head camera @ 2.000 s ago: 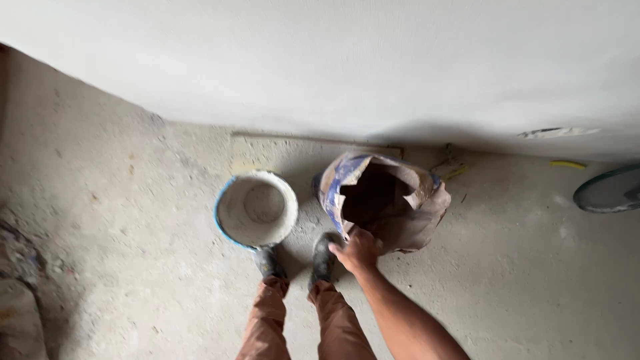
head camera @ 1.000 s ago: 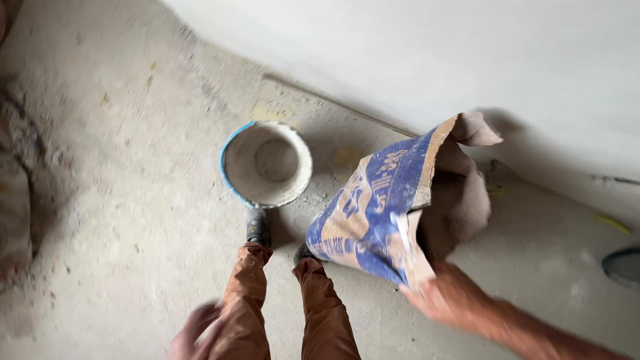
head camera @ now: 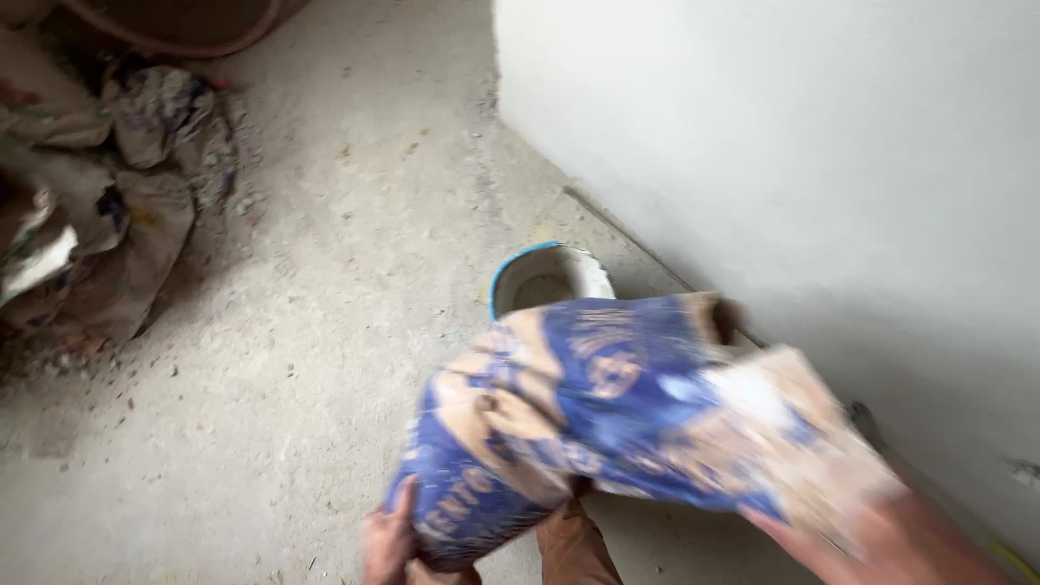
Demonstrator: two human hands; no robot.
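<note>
A blue and tan paper sack (head camera: 617,398), torn open at its right end, is held off the floor in front of my legs. My left hand (head camera: 392,532) grips its lower left end. My right hand (head camera: 853,528), blurred, holds the torn paper near the sack's mouth. Just beyond the sack, a round bucket (head camera: 505,280) with a blue and white rim stands on the floor, its near part hidden by the sack. Whitish residue coats the inside of the bucket. How much the sack contains cannot be seen.
A white wall (head camera: 772,162) rises on the right, with a thin strip (head camera: 626,234) along its foot. Crumpled paper sacks (head camera: 138,236) and rubble lie at the left. Part of a large round tub (head camera: 211,49) shows at the top left. My trouser legs are below the sack.
The sack stood upright on the floor, then leaned; now it is lifted and lies sideways between both hands. My left hand, free one second ago, has taken hold of its lower end. The view has turned.
</note>
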